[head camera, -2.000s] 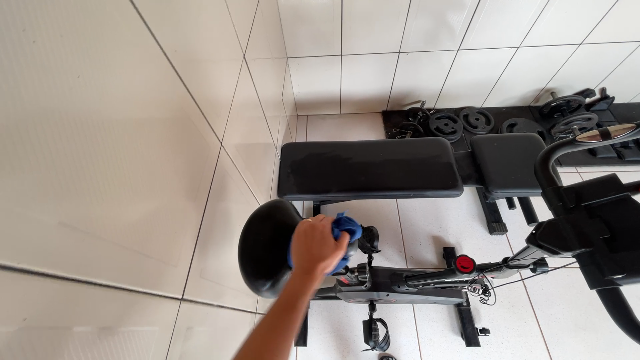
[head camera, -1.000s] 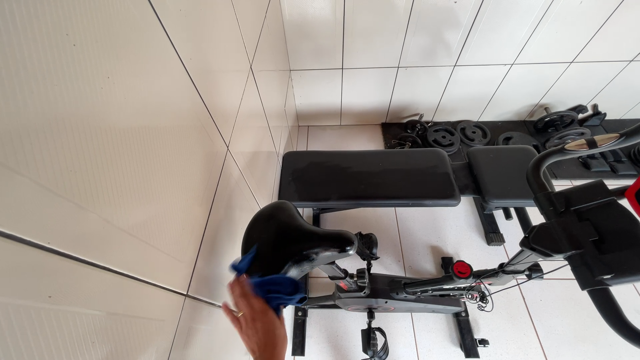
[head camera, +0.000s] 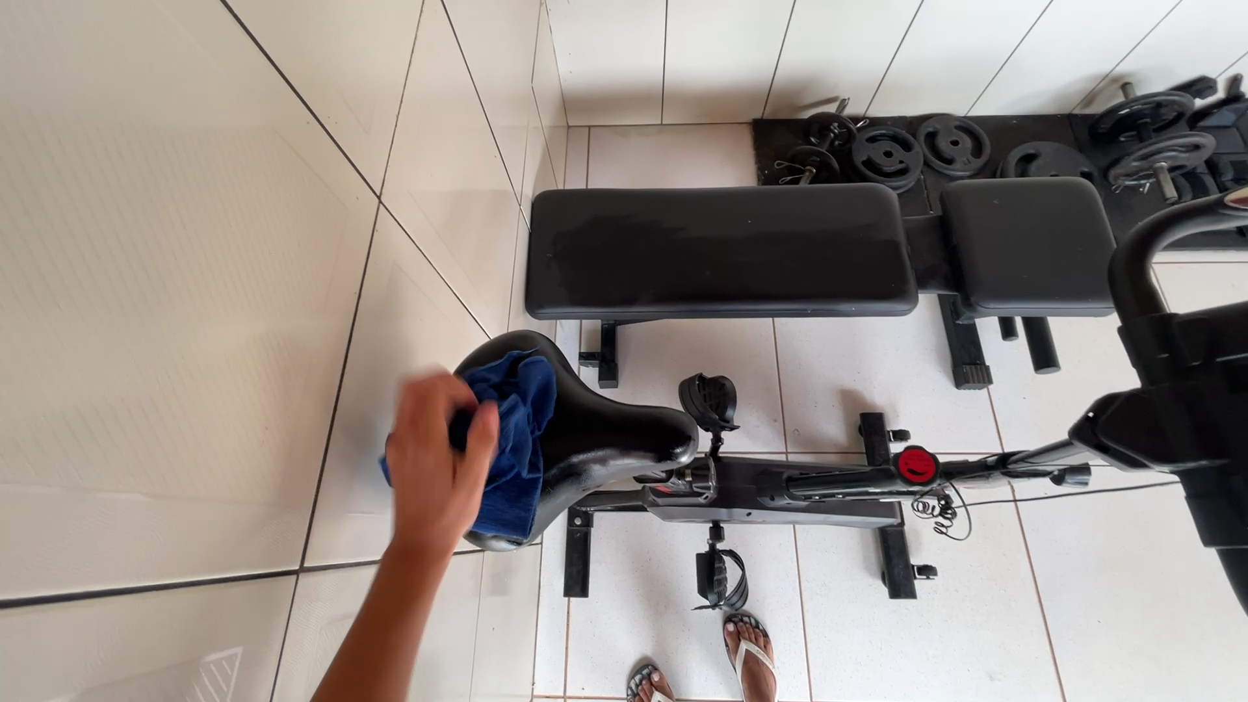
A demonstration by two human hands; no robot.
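Note:
My left hand (head camera: pixel 439 463), slightly blurred, holds a crumpled blue cloth (head camera: pixel 522 439) over the wide rear of the black saddle (head camera: pixel 595 429) of an exercise bike. Part of the cloth drapes on the saddle, and some of it sticks out left of my fingers, beside the tiled wall. The saddle's nose points right, towards the bike frame (head camera: pixel 751 487) with its red round knob (head camera: pixel 916 465). One pedal (head camera: pixel 709 400) shows on each side of the frame. My right hand is out of view.
Beyond the bike stands a black padded weight bench (head camera: pixel 721 249). Weight plates (head camera: pixel 886 158) and dumbbells lie on a black mat along the back wall. The handlebar (head camera: pixel 1146 263) rises at right, a thin cable (head camera: pixel 1063 495) runs near it, and my sandalled feet (head camera: pixel 749 658) are below.
Over the saddle two seconds ago, my left hand with the cloth was at its near rear edge a second ago. Since then it has moved up the view, across the saddle's rear.

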